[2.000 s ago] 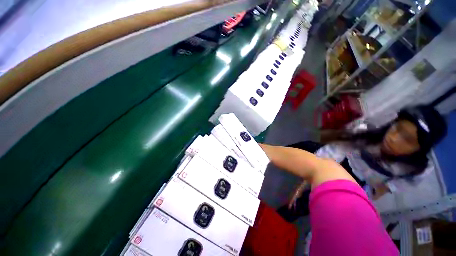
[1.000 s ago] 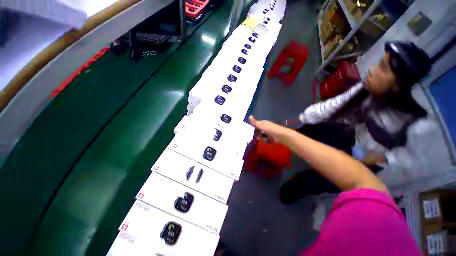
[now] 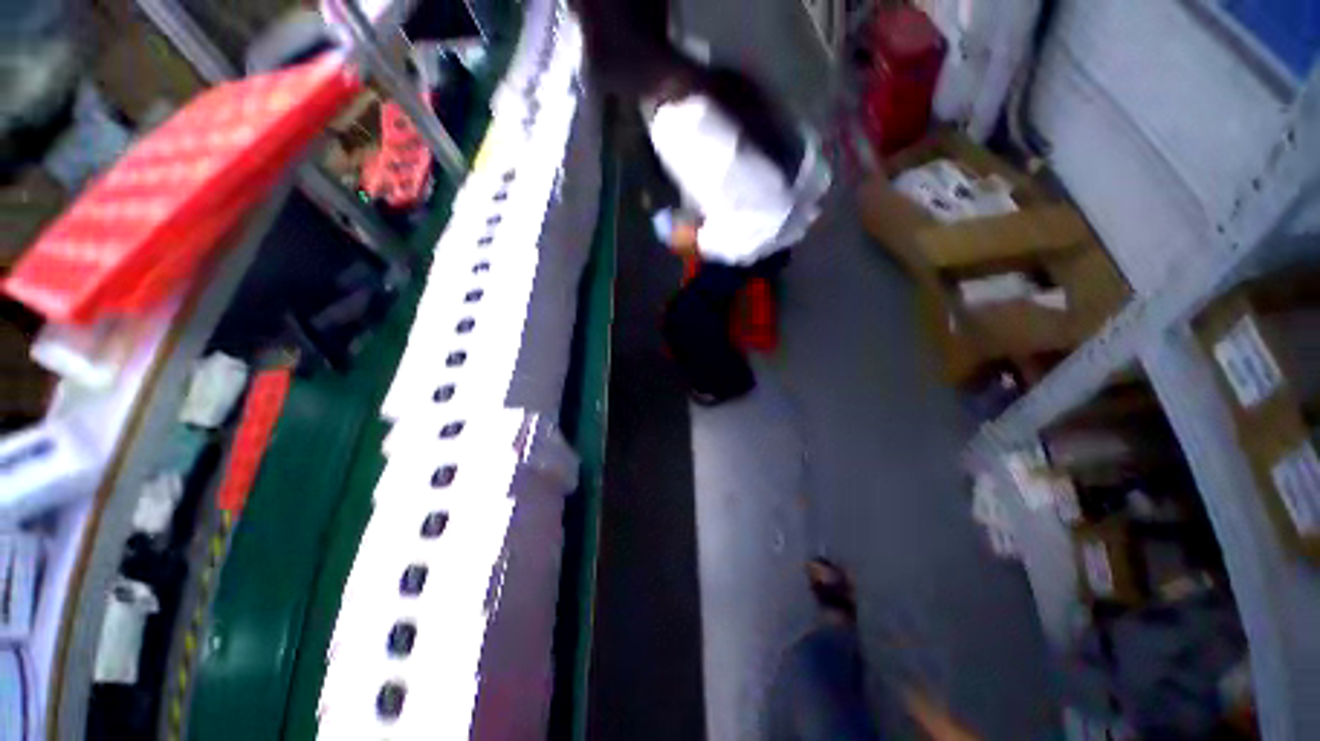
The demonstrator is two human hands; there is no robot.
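A long row of white smartwatch boxes with small black watch pictures stands on the green belt, running from the bottom edge to the top. The nearer part of the row is stepped beside the farther part. A small blurred skin-toned shape, perhaps my right hand, is cut off at the bottom edge, over the floor and apart from the boxes. Its fingers and anything in them cannot be made out. My left hand is not in view.
Red-orange blister trays lie on the left bench, with a narrow red tray by the belt. A seated person in white sleeves is ahead. Open carton and metal shelving stand right. A blurred blue leg shows below.
The view has swung and moved along the row. The bare forearm and pink sleeve have left the boxes and are out of view. The seated person now appears farther up the picture.
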